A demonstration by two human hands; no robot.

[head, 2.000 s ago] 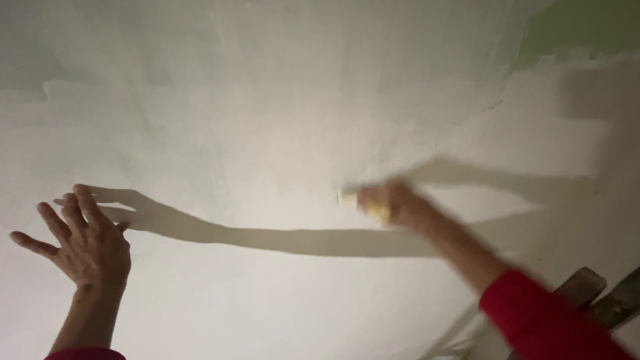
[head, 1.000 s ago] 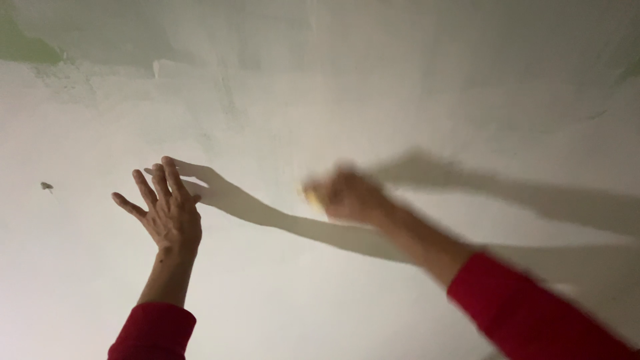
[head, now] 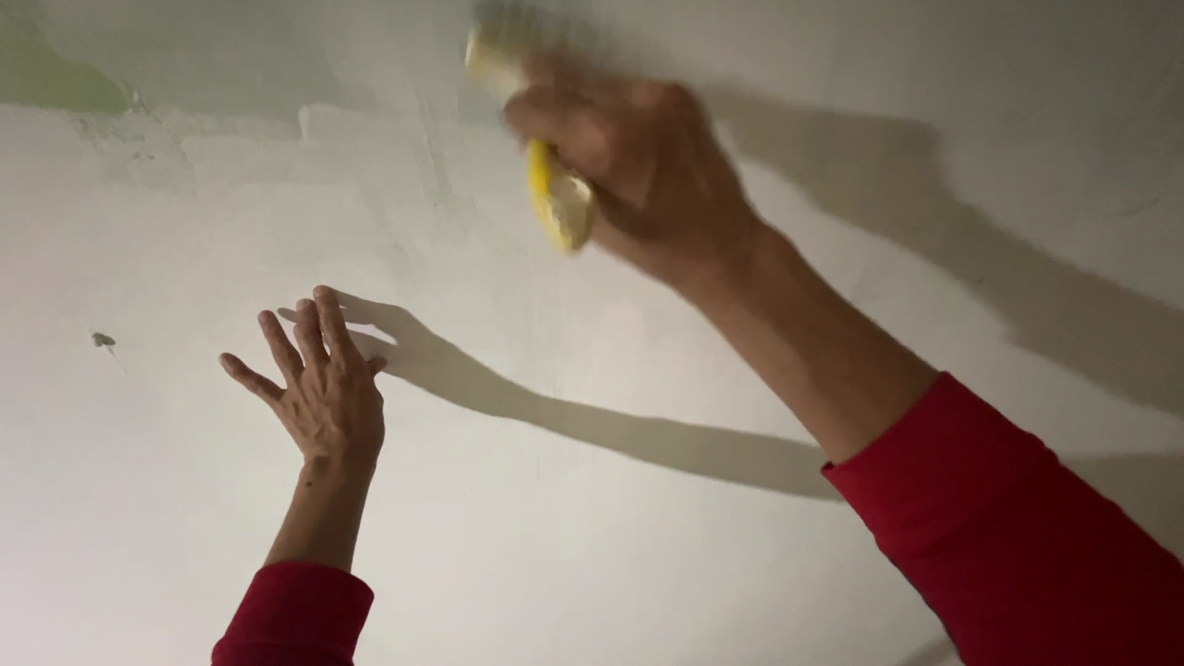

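Observation:
My right hand (head: 629,157) is closed around the yellow handle of a paintbrush (head: 560,199), high in the centre of the view. The brush's pale upper part and dark bristle end are blurred against the wall or ceiling surface; whether the bristles touch it cannot be told. Lower and to the left, my left hand (head: 328,398) rests with spread fingertips on the whitish painted surface (head: 592,555) and holds nothing. Both arms wear red sleeves and cast long shadows to the right.
A green patch (head: 55,79) shows at the top left, bordered by greyish, uneven paint. A small dark mark or hole (head: 104,340) lies left of my left hand. Faint streaks run down the surface near the upper middle.
My right hand has moved upward with the brush since a second ago. My left hand stays spread on the surface. The view has shifted left since the earliest frame.

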